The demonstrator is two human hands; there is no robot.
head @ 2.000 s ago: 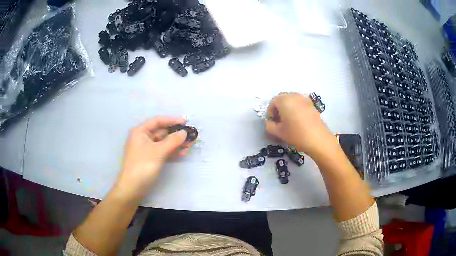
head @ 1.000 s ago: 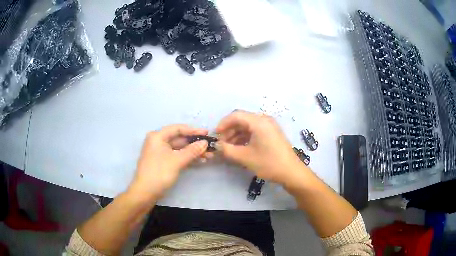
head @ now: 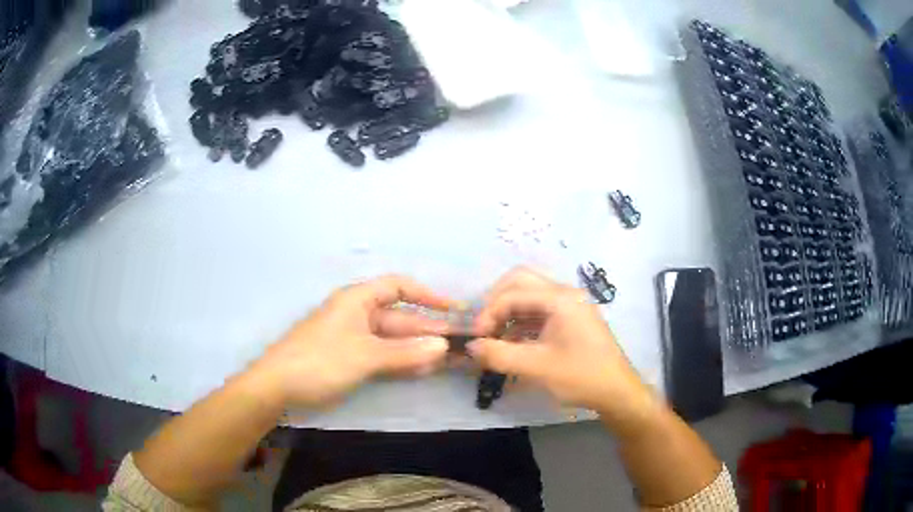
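Note:
My left hand (head: 350, 340) and my right hand (head: 551, 345) meet low in the middle, near the table's front edge. A black plastic housing (head: 460, 343) shows between their fingertips, blurred and mostly covered. My left fingers pinch it; my right fingertips touch its other end. Another black unit (head: 491, 388) lies just under my right hand. Two assembled units lie to the right, one upper (head: 625, 209) and one lower (head: 598, 283). Tiny pale inserts (head: 523, 224) are scattered on the table above my right hand. Whether my right fingers hold an insert is hidden.
A heap of black housings (head: 310, 75) lies at the back, with a clear bag of housings (head: 85, 150) to its left. A white tub or lid (head: 471, 55) stands beside the heap. A smartphone (head: 691, 340) and filled blister trays (head: 791, 190) are at right, a red stool (head: 806, 470) below.
My right hand has come from the pale inserts to my left hand. Both hands, with the housing, have moved lower and to the right. The view has shifted slightly.

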